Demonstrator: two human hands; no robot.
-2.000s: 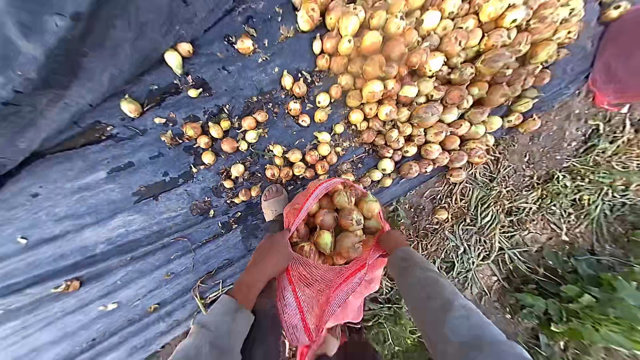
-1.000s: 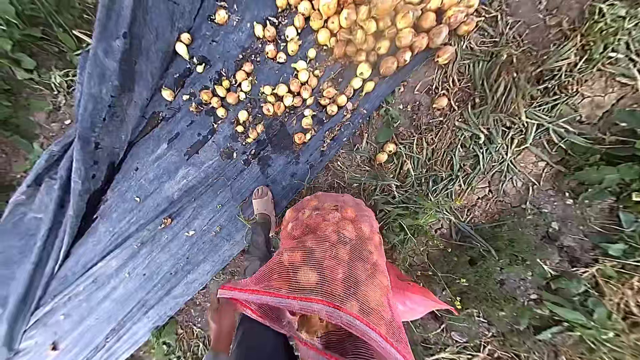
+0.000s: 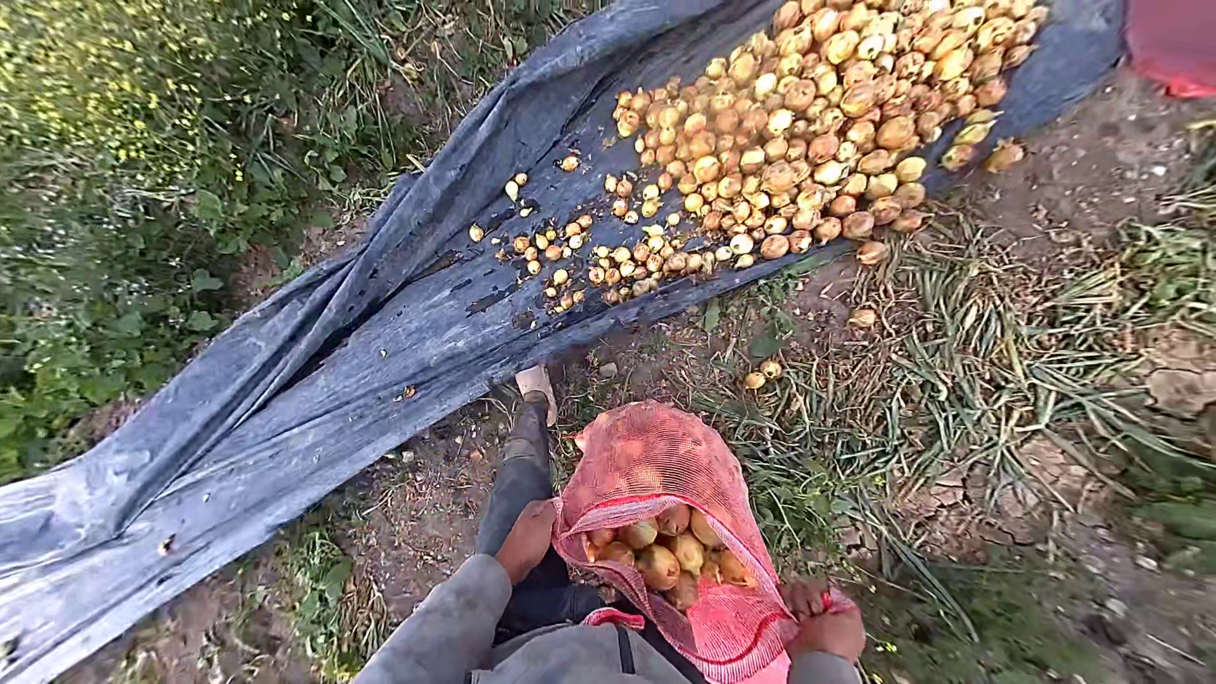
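A red mesh sack point(image 3: 665, 456) holding onions point(image 3: 660, 567) rests on the ground before my body, its mouth facing me. My left hand point(image 3: 528, 540) grips the left side of the sack's rim. On the other side, my right hand point(image 3: 825, 622) is closed around a bunched edge of the mesh. Several onions show through the opening between the hands; the rest are covered by the netting. Part of the sack lies against my body.
A dark tarp point(image 3: 380, 380) runs diagonally across the view, bearing a large heap of onions point(image 3: 807, 123) and smaller scattered ones. Two onions point(image 3: 763, 374) lie on the soil near cut onion leaves point(image 3: 1026, 351). Weeds point(image 3: 123, 190) grow at the left; something red point(image 3: 1173, 47) is at the top right.
The sack has moved off the tarp's edge onto the ground. Its mouth, largely covered by mesh one second ago, now shows the onions inside. Both hands have come back into clear view.
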